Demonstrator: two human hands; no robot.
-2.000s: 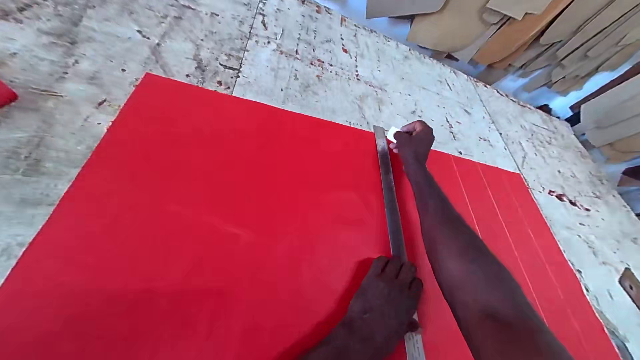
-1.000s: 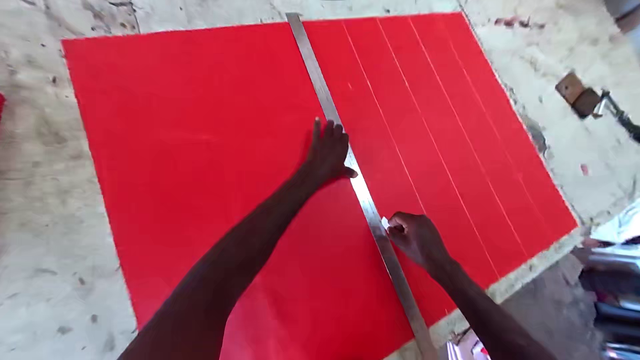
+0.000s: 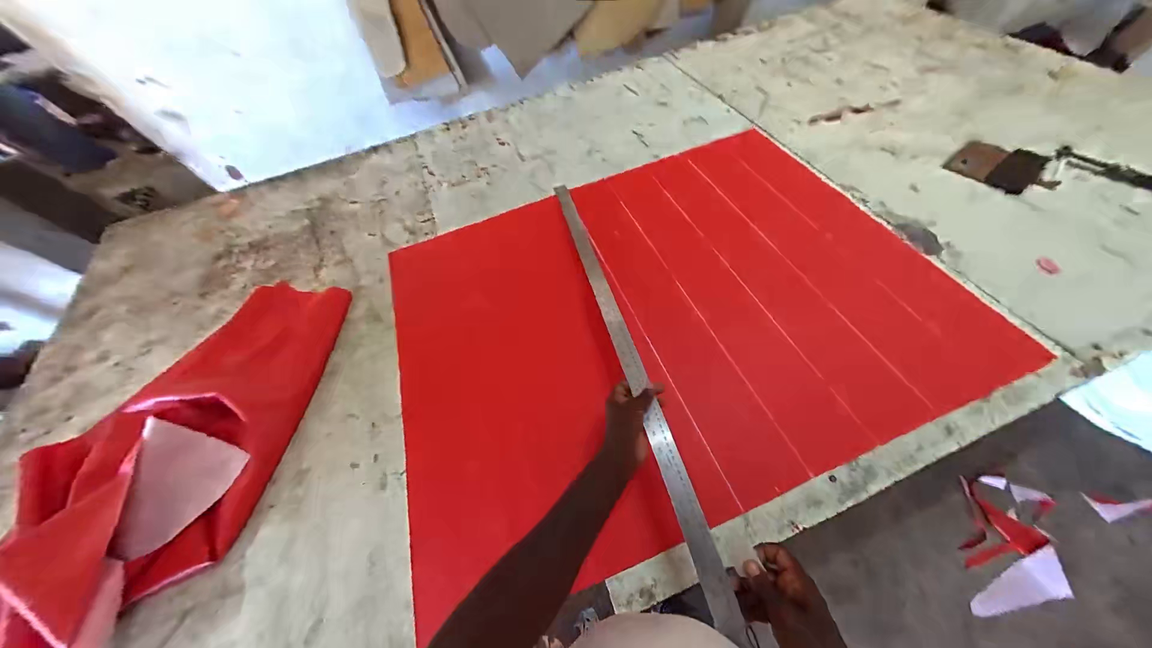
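A long metal ruler [image 3: 605, 306] lies slanted across a red sheet of material [image 3: 486, 360] on the worktable, its near end reaching past the table's edge. My left hand [image 3: 632, 416] grips the ruler around its middle. Near the ruler's lower end, my right hand [image 3: 778, 589] has its fingers curled against the metal; whether the white piece seen earlier is still in it cannot be told. Several thin pale lines run over the sheet to the right of the ruler, roughly along its direction.
A crumpled red sheet with a pale backing [image 3: 261, 396] lies on the table's left part. A metal fitting [image 3: 981, 164] sits at the back right. Red and white scraps [image 3: 1021, 540] lie on the floor at right. Brown pattern pieces [image 3: 531, 27] hang beyond the far edge.
Another pale line now shows just right of the ruler, which has shifted left of it. My left hand has closed around the ruler, and my right hand has moved to its near end. The view has swung left.
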